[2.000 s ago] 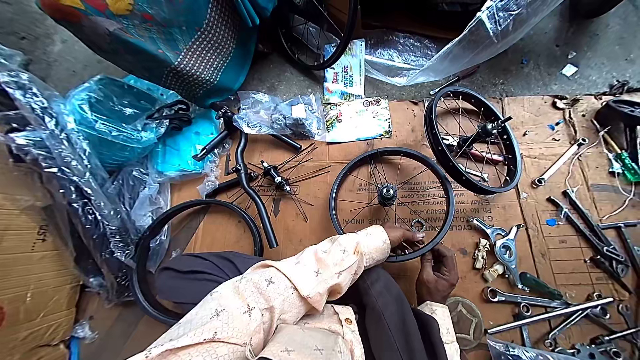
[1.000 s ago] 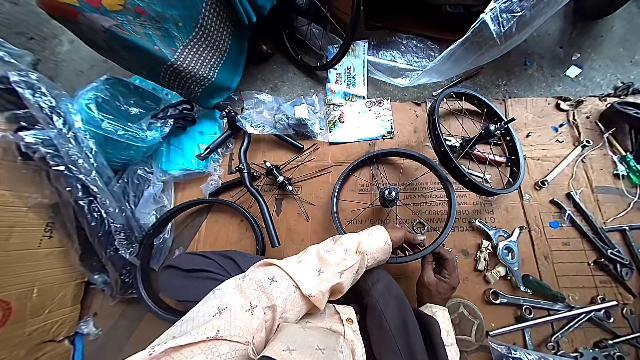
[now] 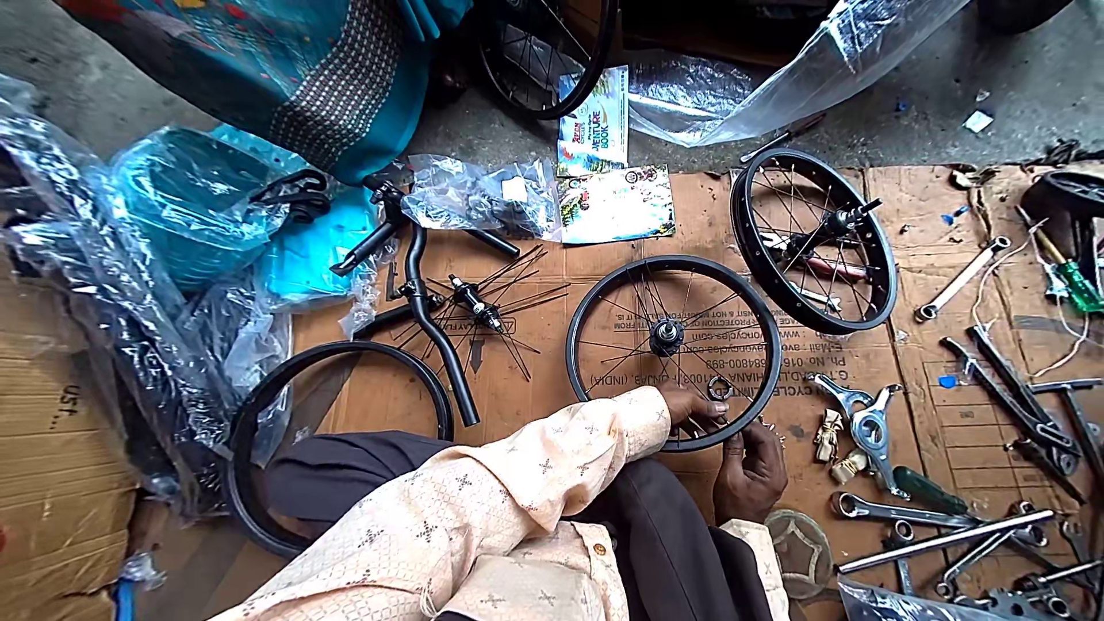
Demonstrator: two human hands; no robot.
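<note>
A small bicycle wheel with a black rim (image 3: 589,297) lies over the cardboard, its hub (image 3: 666,336) facing up and its spokes laced. My left hand (image 3: 695,407) reaches over the near part of the rim, its fingers on a small round metal tool (image 3: 718,388), likely a spoke wrench. My right hand (image 3: 750,473) is at the outer near-right edge of the same rim, thumb and fingers against it; its fingertips are partly hidden. A second spoked wheel (image 3: 744,216) leans at the upper right. To the left lie a loose hub with unlaced spokes (image 3: 473,304) and a bare black rim (image 3: 250,405).
Black handlebars (image 3: 423,293) lie left of the wheel, beside plastic-wrapped parts (image 3: 483,198) and printed booklets (image 3: 617,207). Spanners (image 3: 962,280), a silver caliper-like part (image 3: 873,427), crank-like arms (image 3: 1013,401) and a green-handled screwdriver (image 3: 1078,285) lie at the right. My knees border the wheel below.
</note>
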